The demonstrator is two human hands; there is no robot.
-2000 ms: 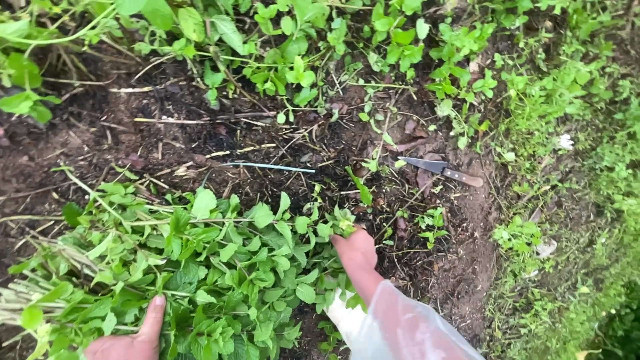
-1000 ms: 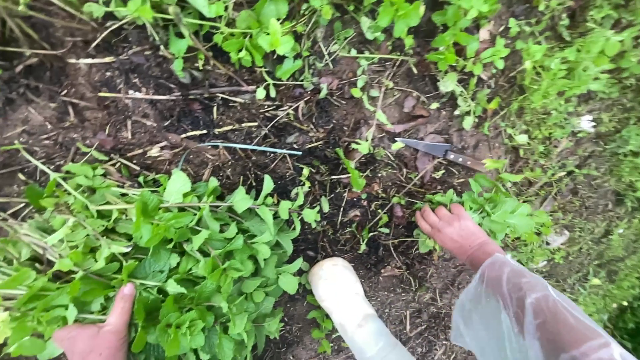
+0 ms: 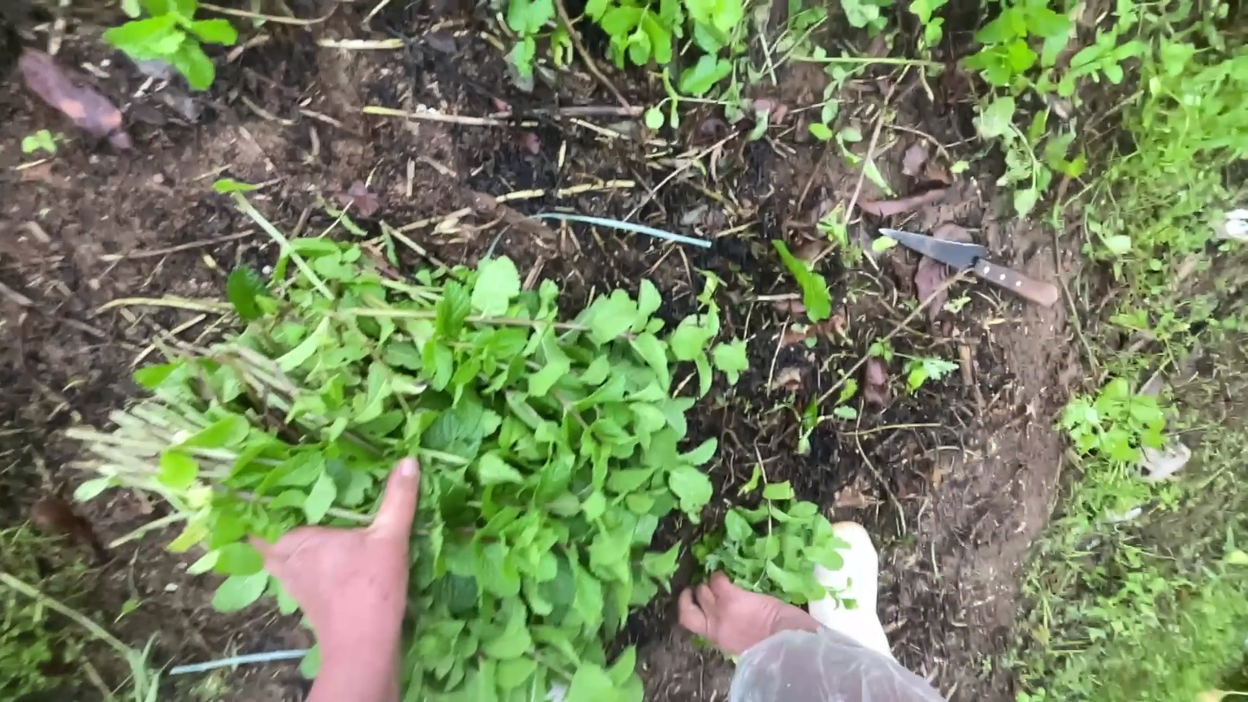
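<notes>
A large bundle of leafy green cut stems (image 3: 546, 439) lies on the soil at the left, its pale stem ends pointing left. My left hand (image 3: 341, 565) presses on the bundle's lower left part, thumb raised across the leaves and the other fingers hidden beneath the foliage. To the right of the bundle, low in the view, my right hand (image 3: 741, 614) is closed around a small bunch of leafy sprigs (image 3: 775, 551). A clear plastic sleeve (image 3: 819, 668) covers that forearm. A knife with a wooden handle (image 3: 1014, 281) lies on the soil at the upper right, away from both hands.
A white boot (image 3: 853, 585) stands just beside my right hand. One light blue strip (image 3: 634, 228) lies above the bundle, another (image 3: 239, 661) at the lower left. Leafy plants (image 3: 643, 29) grow along the top, and low weeds (image 3: 1170, 322) cover the right side.
My right hand was beside the bundle's right end, then over greenery further right below the knife; now it is back near the bundle with sprigs. My left hand stays on the bundle.
</notes>
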